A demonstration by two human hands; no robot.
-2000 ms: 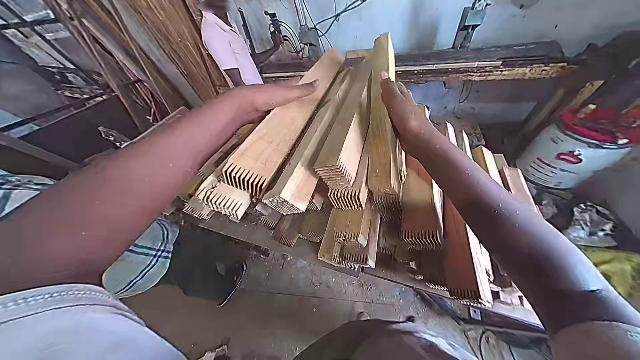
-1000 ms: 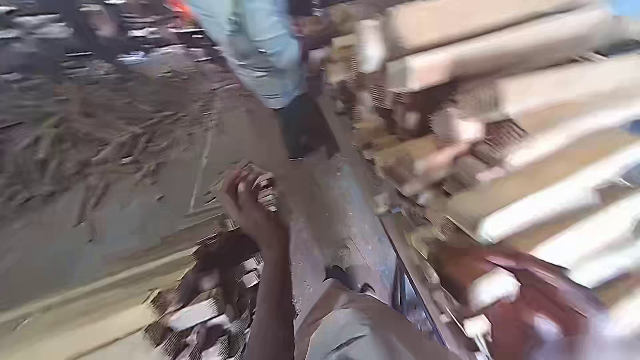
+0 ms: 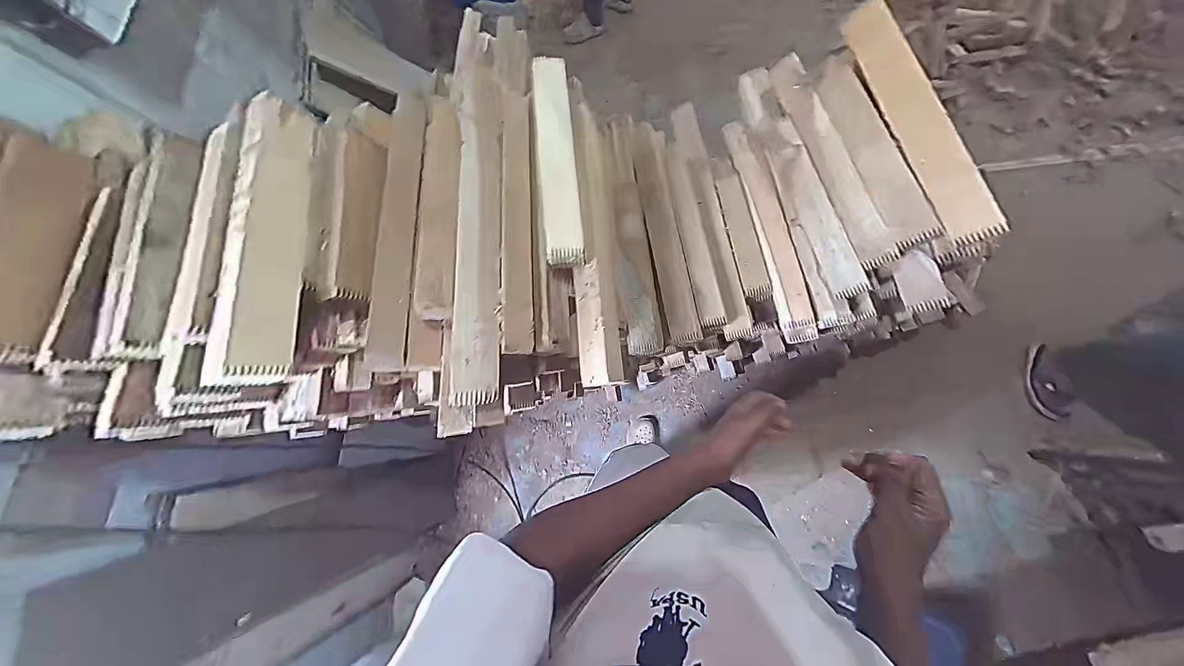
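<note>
Finger-jointed wooden boards [image 3: 264,250] lie side by side in a long stacked row across the head view, their comb-cut ends facing me. One pale short board [image 3: 558,162] rests on top near the middle, and a wide orange-tan board [image 3: 925,120] is at the right end. My left hand [image 3: 749,430] is in front of the row, below the board ends, its fingers curled; I cannot tell whether it holds anything. To its right, my right hand [image 3: 902,490] has bent fingers with thumb and fingertips near each other, and no held thing is plain.
Wood scraps [image 3: 990,46] lie on the floor at the upper right. A person's foot [image 3: 583,30] shows at the top. A dark shoe or sandal [image 3: 1048,381] is at the right. A grey metal surface [image 3: 231,555] is at the lower left.
Two seconds ago my hands were on boards in the stack; now both are away from it, in front of my body. The view has swung greatly.
</note>
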